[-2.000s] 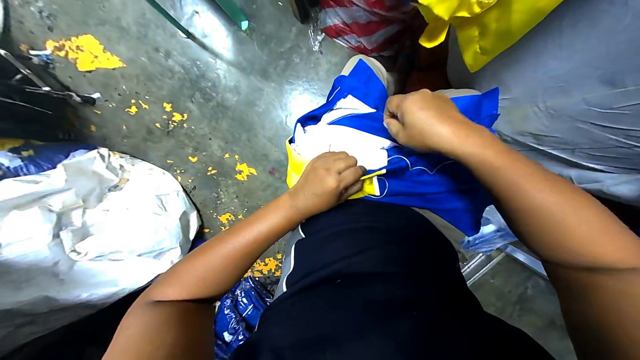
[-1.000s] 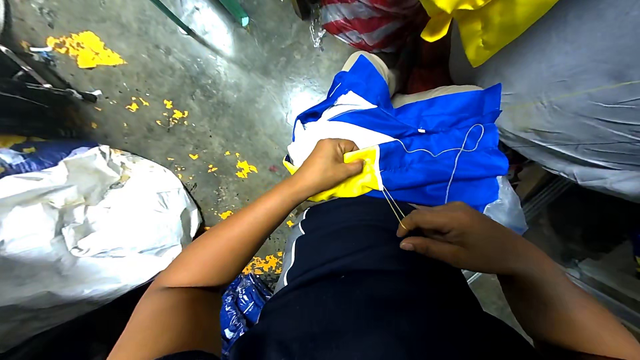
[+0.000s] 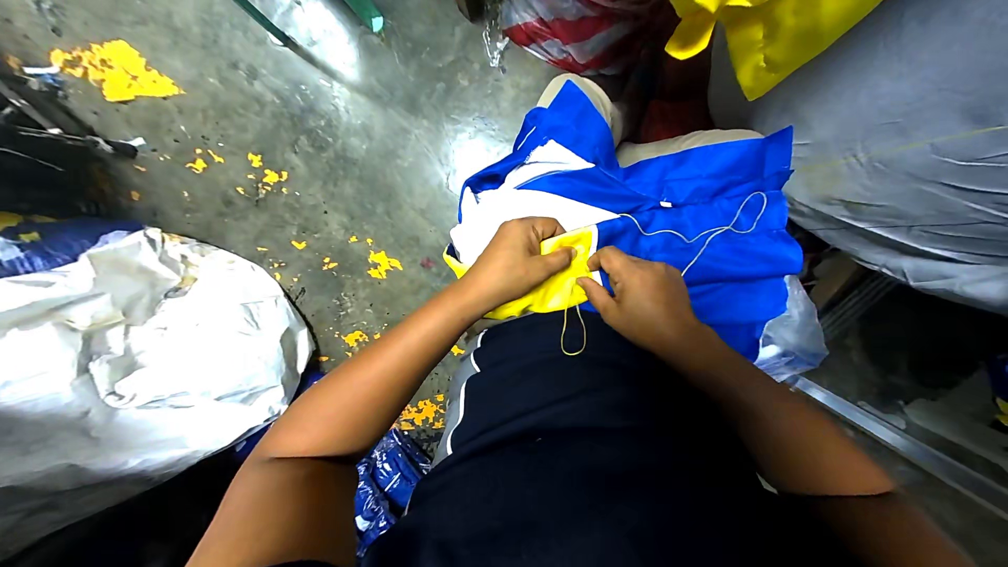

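Note:
Across my lap lies a blue fabric piece [image 3: 717, 236] joined with white fabric [image 3: 512, 213] and a yellow fabric part [image 3: 543, 298]. My left hand [image 3: 524, 264] pinches the yellow part between thumb and fingers. Close beside it, my right hand [image 3: 638, 291] has its thumb and forefinger at the yellow part's right edge, pinching there. A small loop of thread [image 3: 573, 339] hangs below the yellow edge onto my dark clothing. Another pale thread [image 3: 709, 231] lies in a curve over the blue fabric. Whether a needle is between my fingers cannot be seen.
A large white sack [image 3: 197, 346] stands at the left and a blue plastic package [image 3: 386, 480] by my left side. Grey covered bulk [image 3: 906, 134] with yellow fabric [image 3: 776, 35] is at the right. A red-striped bag [image 3: 575, 31] lies beyond my knees. Yellow patches mark the concrete floor [image 3: 370, 150].
My right hand, which held thread drawn down over my dark clothing one second ago, is now up at the yellow fabric's edge. A thread loop now hangs below that edge. My left hand keeps its hold.

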